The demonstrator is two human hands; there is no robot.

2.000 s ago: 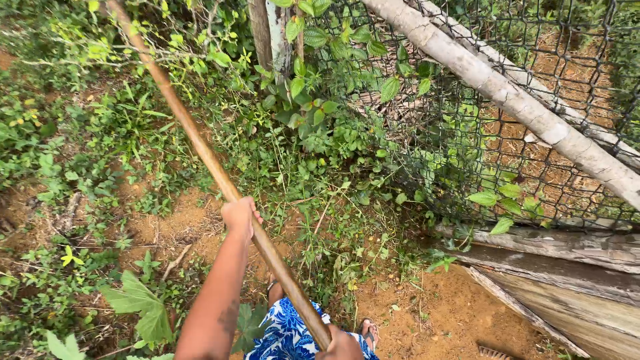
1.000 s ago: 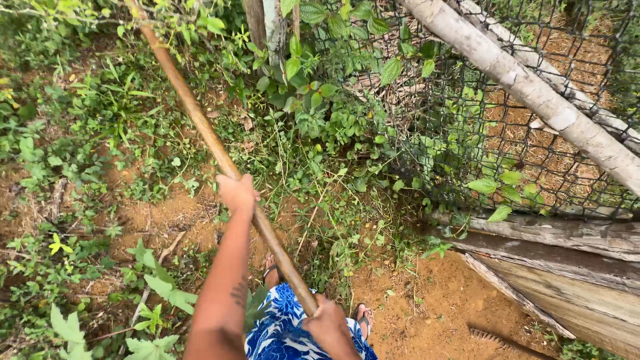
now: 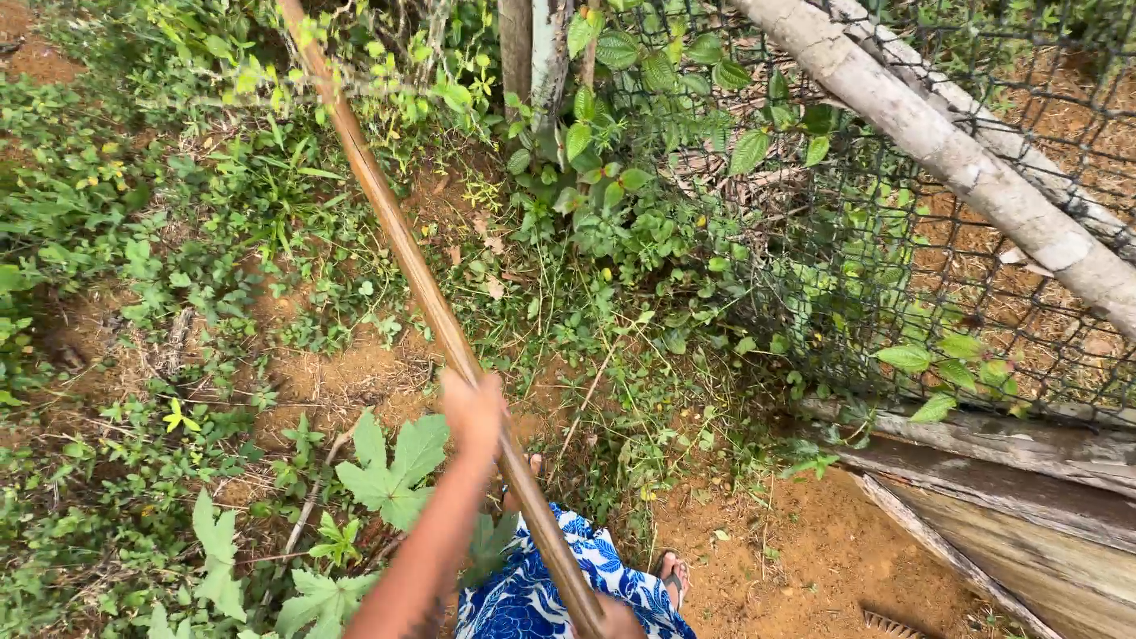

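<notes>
A long wooden pole runs slantwise from the top left down to my body; its far end lies outside the view. My left hand is wrapped around the middle of its visible length, slightly blurred. Close to the bottom edge my right hand grips the near part, in front of blue-and-white patterned cloth. Beneath the pole, low green weeds grow over reddish-brown soil.
Black netting with pale wooden poles crossing it stands at the right. Below it lie weathered boards. Thin trunks rise at the top centre. A sandalled foot rests on bare soil; broad-leaved plants grow at lower left.
Both hands keep their hold on the pole. The plants and netting have shifted only slightly in view.
</notes>
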